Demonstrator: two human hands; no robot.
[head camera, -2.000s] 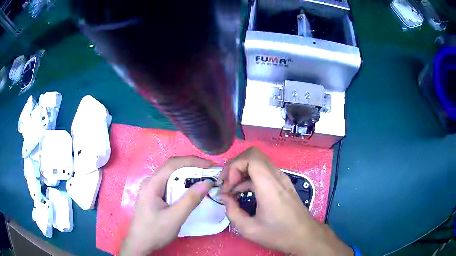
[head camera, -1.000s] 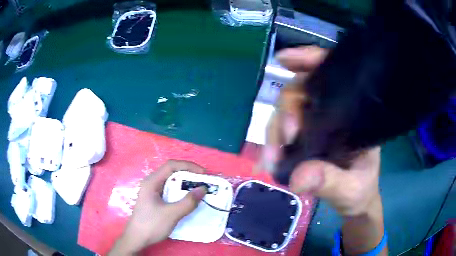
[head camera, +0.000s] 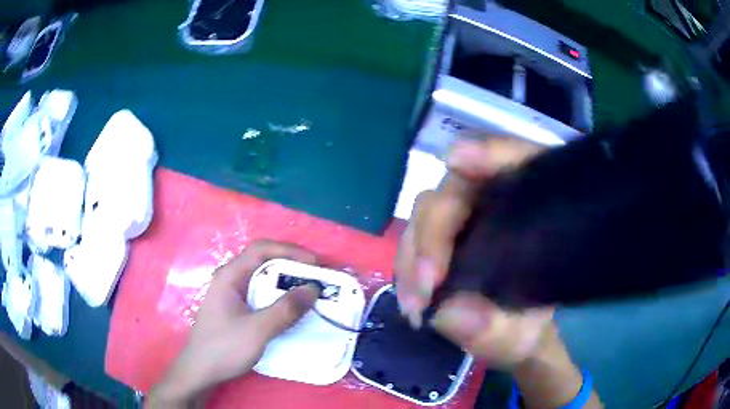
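My left hand (head camera: 232, 319) grips the white housing shell (head camera: 308, 347) on the red mat, its thumb on the small dark circuit board (head camera: 298, 283) at the shell's top. A thin dark lead wire (head camera: 340, 324) runs from there to the black-faced housing half (head camera: 404, 355), which lies beside the shell on clear film, partly under my right hand. My right hand (head camera: 472, 264) is closed round the thick black electric screwdriver (head camera: 592, 216), which is blurred. Its tip is hidden by my fingers.
Loose white shells (head camera: 120, 184) are piled at left on the green bench (head camera: 320, 176). The screw feeder (head camera: 512, 104) stands behind my right hand, partly hidden. A bagged black-faced unit (head camera: 222, 20) lies at the far edge. The red mat (head camera: 172, 279) has a glossy patch.
Two seconds ago both hands were at the shell; my right hand has since taken hold of the screwdriver. Over the last second it has shifted slightly left with it. My left hand stays on the shell.
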